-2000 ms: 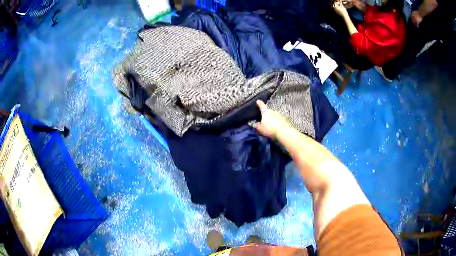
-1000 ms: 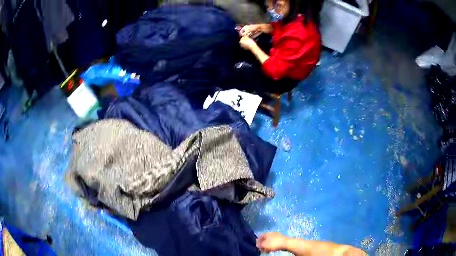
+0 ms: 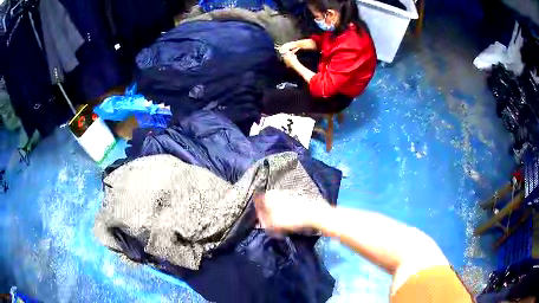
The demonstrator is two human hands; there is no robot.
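A grey tweed coat [image 3: 171, 204] lies crumpled on top of navy coats [image 3: 260, 272] heaped on the floor in front of me. The navy cloth shows behind it and in front of it. My right hand [image 3: 286, 213] reaches in from the lower right, over the tweed coat's dark edge. The hand is blurred, and I cannot tell whether its fingers grip the cloth. My left hand is not in view.
A masked person in red [image 3: 348, 62] sits on a wooden stool [image 3: 330, 133] beside a large navy heap [image 3: 201, 53]. A printed white sheet [image 3: 295, 127] lies between the heaps. A white tub [image 3: 384, 29] stands behind the person. Black plastic sheeting [image 3: 511, 106] is at the right.
The view has shifted up, so more of the far heap shows. The tweed's right part was lifted, then spread lower right. My right hand drew back low, then returned over the coat.
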